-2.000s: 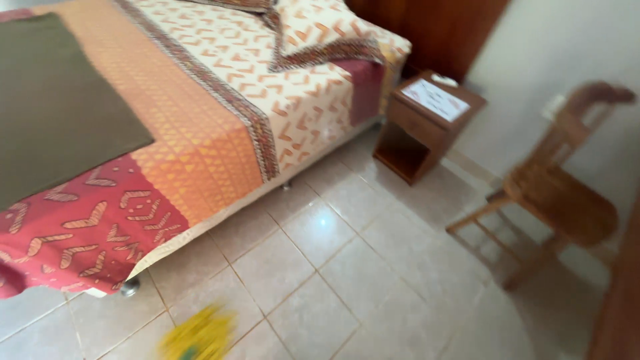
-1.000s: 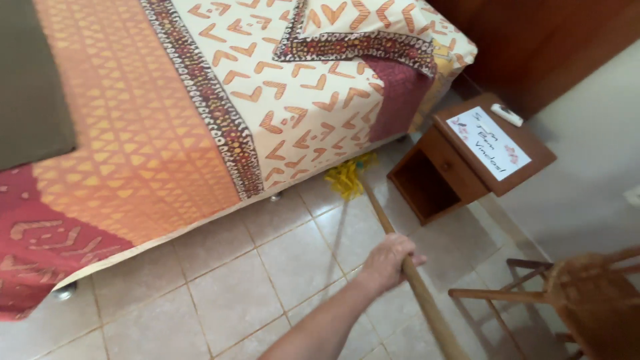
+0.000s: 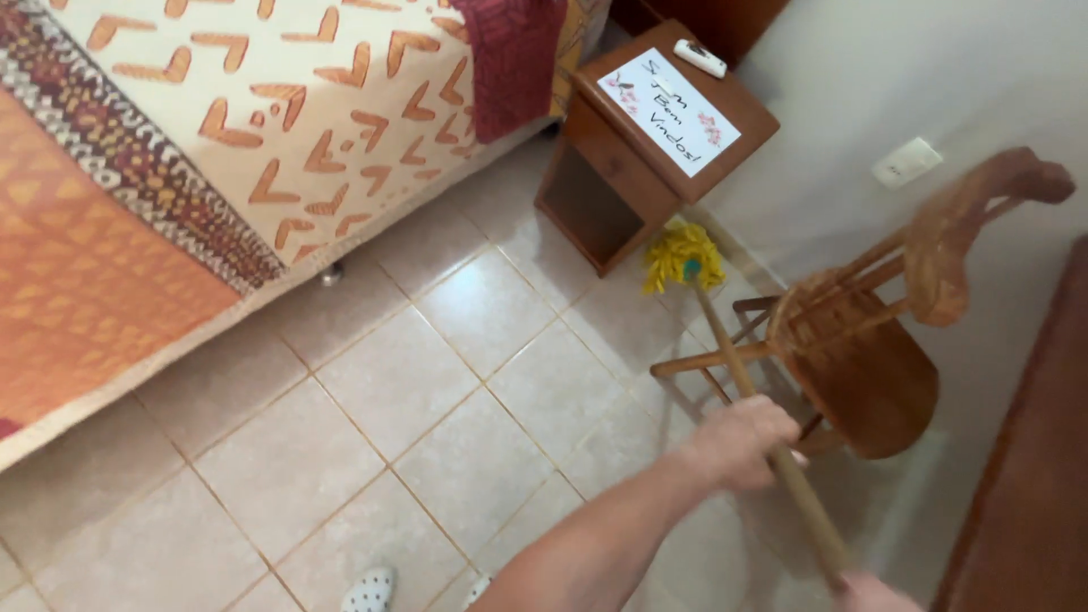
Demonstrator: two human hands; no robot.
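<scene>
A mop with a yellow head (image 3: 687, 257) and a long wooden handle (image 3: 806, 501) reaches down to the tiled floor, its head between the wooden nightstand (image 3: 650, 183) and a wooden chair (image 3: 875, 365). My left hand (image 3: 752, 442) is closed around the middle of the handle. Farther up the handle, at the bottom edge of the view, my right hand (image 3: 871, 592) grips it too, only partly in view. The handle passes over a leg of the chair.
A bed (image 3: 374, 153) with a patterned cover stands at the left. A paper with writing (image 3: 670, 110) and a white remote control (image 3: 699, 59) lie on the nightstand. A wall socket (image 3: 907, 163) is above the chair. Brown furniture (image 3: 1028, 476) borders the right side.
The mop head has moved from beside the bed, left of the nightstand, to the floor between nightstand and chair. My right hand has come into view on the handle.
</scene>
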